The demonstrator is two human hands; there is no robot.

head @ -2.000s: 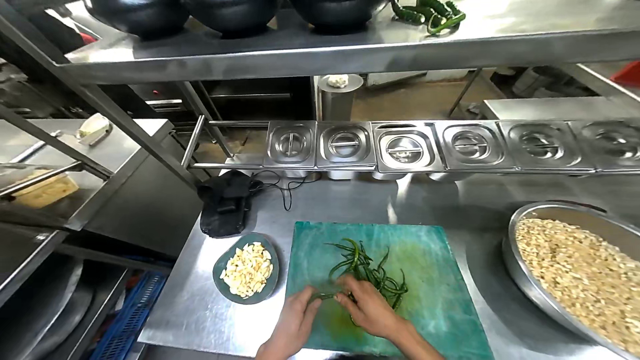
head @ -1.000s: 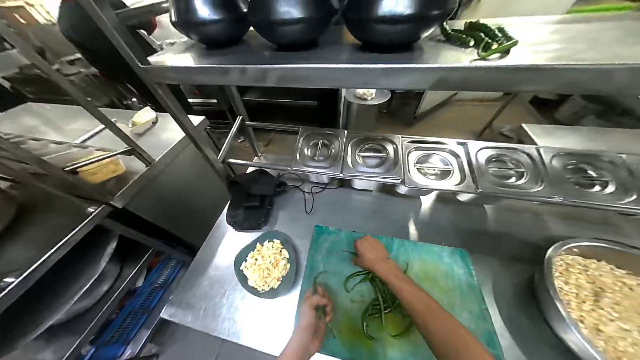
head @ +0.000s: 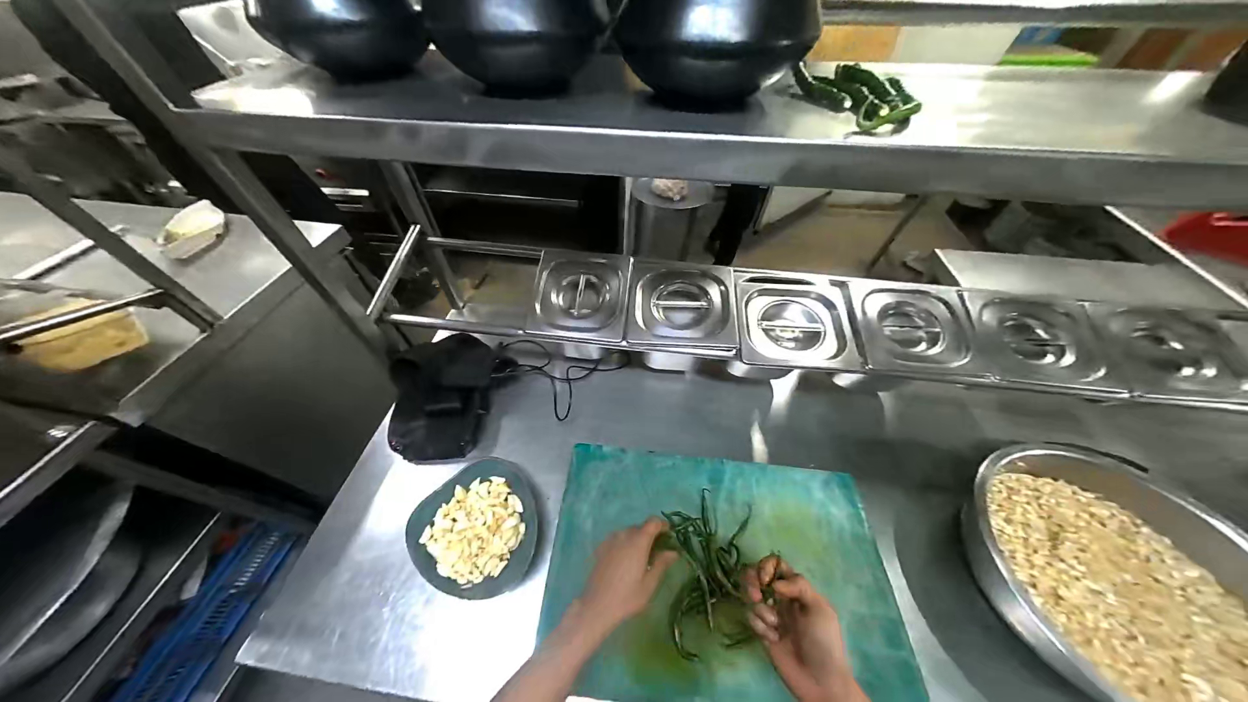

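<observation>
A heap of thin green chillies (head: 710, 575) lies on the green cutting board (head: 819, 517). At the heap's left edge is my left hand (head: 629, 570), its fingers curled near the chillies; whether it grips one is unclear. My right hand (head: 795, 624) is at the right edge of the heap, palm partly up, its fingertips pinched together on what looks like a chilli. Left of the board stands a dark oval plate (head: 421, 546) of peeled garlic cloves (head: 475, 529).
A steel bowl (head: 985, 565) full of pale pieces stands at the right. Lidded steel containers (head: 682, 302) line the table's back. A black bag-like item (head: 444, 400) with a cable lies back left. Above, a steel shelf (head: 585, 146) holds black pots (head: 717, 44) and green peppers (head: 863, 96).
My right hand has moved from the heap's far side to its right edge, nearer me. My left hand has moved up to the heap's left edge.
</observation>
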